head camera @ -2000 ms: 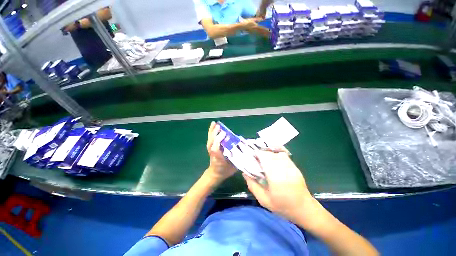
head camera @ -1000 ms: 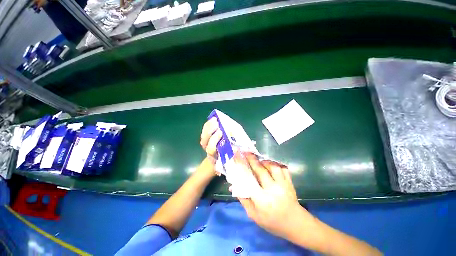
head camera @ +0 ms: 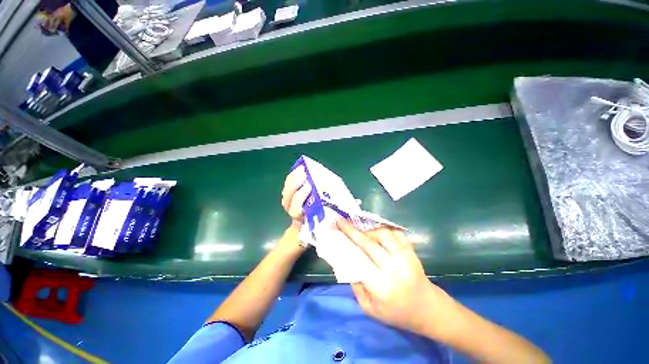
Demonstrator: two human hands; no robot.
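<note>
A blue-and-white retail box (head camera: pixel 324 186) is held above the bench in front of me, tilted, its open end towards me. My left hand (head camera: pixel 295 199) grips its left side. My right hand (head camera: pixel 384 266) is at the open end, with its fingers on a white flap or insert (head camera: pixel 345 254); which of the two I cannot tell. A thin whitish piece sticks out beside the right fingers. The inside of the box is mostly hidden. A white insert card (head camera: pixel 406 169) lies flat on the green bench to the right.
A stack of cartons (head camera: pixel 117 217) leans at bench left. A grey plastic-covered tray (head camera: pixel 569 170) with a coiled white cable (head camera: pixel 630 129) is at right. The metal edge rail (head camera: pixel 313 135) borders the conveyor belt (head camera: pixel 398 78). A red stool (head camera: pixel 53 295) stands lower left. A person's hand (head camera: pixel 57 20) shows upper left.
The view has tipped down since the first frame. The box has turned its open end towards me, and the right hand has moved onto that end. The insert card stays on the bench.
</note>
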